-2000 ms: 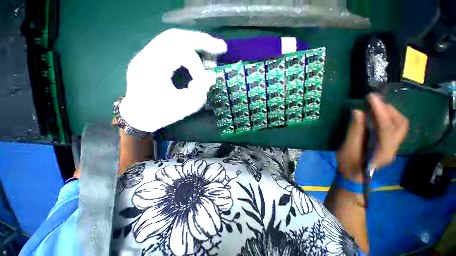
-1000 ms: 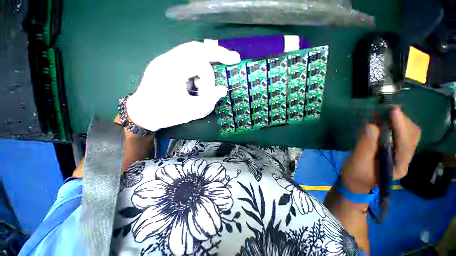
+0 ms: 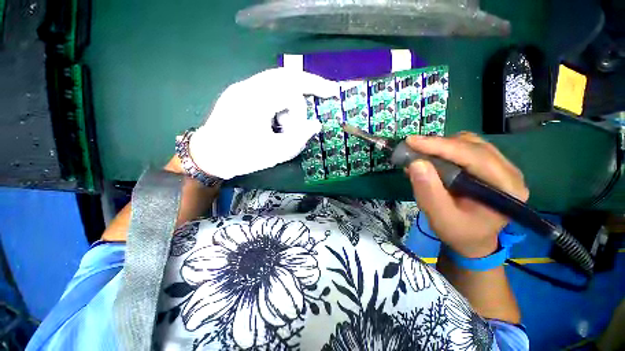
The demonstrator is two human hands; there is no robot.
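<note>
A green PCB panel (image 3: 397,110) with rows of small repeated boards lies tilted on the green mat, its top edge by a purple pad (image 3: 349,63) with white bands. My left hand (image 3: 250,127), in a white glove, covers the panel's left edge, thumb and fingers close together at its upper left; whether it grips the panel or solder wire cannot be made out. My right hand (image 3: 466,185), bare with a blue wrist strap, holds the soldering iron (image 3: 428,161) like a pen. The iron's tip is over the panel's left-middle part, near the gloved fingertips; contact cannot be told.
A black tip cleaner tray (image 3: 519,86) with silvery shavings stands right of the panel, beside a yellow sponge (image 3: 570,89). A translucent hood rim (image 3: 373,19) crosses the top. Dark racks with green panels (image 3: 77,123) stand at the left. The iron's cord hangs at the right.
My right hand has brought the iron from the tip cleaner tray leftward over the panel. My left hand has moved right, further over the panel's left part. The panel has stayed nearly in place.
</note>
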